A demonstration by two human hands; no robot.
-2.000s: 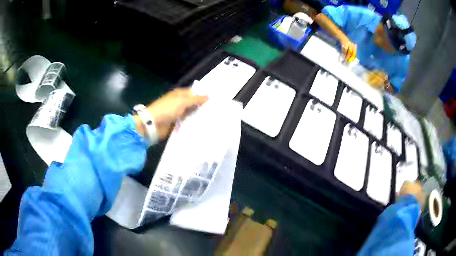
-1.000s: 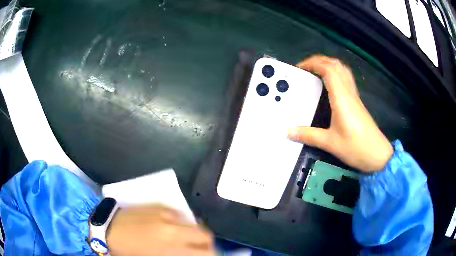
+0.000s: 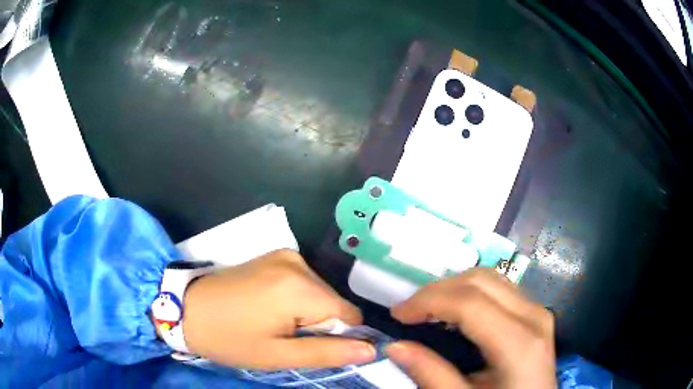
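A white phone (image 3: pixel 471 163) lies back side up on a dark flat holder (image 3: pixel 385 137), its camera rings at the top. A mint-green frog-shaped template (image 3: pixel 352 220) lies across its lower half; the eyes stick out past the phone's left edge and white shows through the window. My left hand (image 3: pixel 266 315) pinches a printed label strip (image 3: pixel 304 377) at the bottom edge. My right hand (image 3: pixel 486 327) is beside it, thumb tip at the strip and forefinger apart from the thumb; whether it holds a label cannot be told.
Two tan tabs (image 3: pixel 463 62) stand above the phone's camera end. A silvery metal piece (image 3: pixel 514 267) is at the template's right end. Blank white band (image 3: pixel 57 125) curls down the left side, and a folded white piece (image 3: pixel 243 237) lies behind my left hand. White shapes show at the top right corner.
The phone is now in the holder and my right hand has let go of it. The template now lies over the phone. Both hands have come together at the strip.
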